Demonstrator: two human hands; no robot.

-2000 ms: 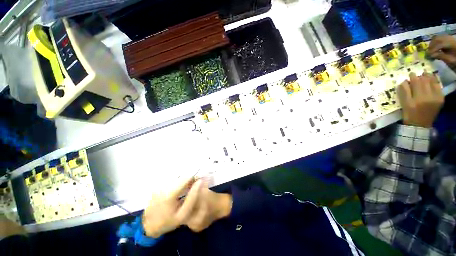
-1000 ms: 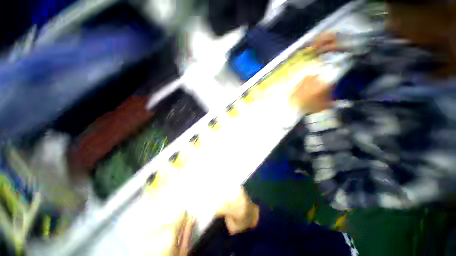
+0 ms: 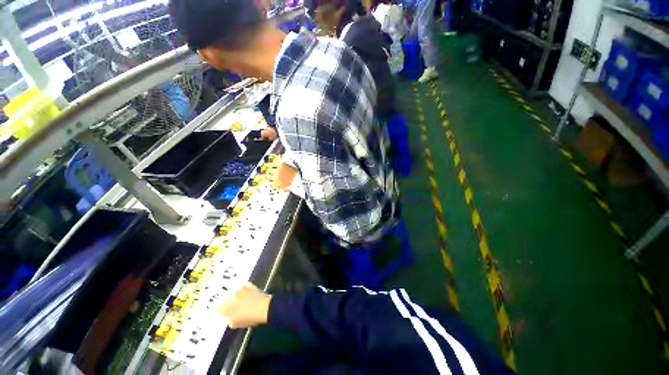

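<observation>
The long cream circuit board panel (image 3: 233, 258) lies on the conveyor and runs from the bottom left up to the neighbouring worker. Yellow-and-black parts (image 3: 196, 274) stand along its far edge. My right hand (image 3: 246, 306) is over the near edge of the panel, at the end of a dark sleeve with white stripes. Its fingers are washed out by glare, so I cannot tell whether they hold anything. My left hand is out of the picture.
A worker in a checked shirt (image 3: 330, 139) works at the panel further along. A black tote (image 3: 192, 162) and a bin of blue parts (image 3: 229, 192) stand beyond the conveyor. Clear tubes (image 3: 62, 282) lie at left. Green floor (image 3: 528, 212) with yellow-black lines is at right.
The view has swung right and up, showing the neighbour, the aisle and the floor. My left hand has left the picture. My right hand is now further along the panel's near edge.
</observation>
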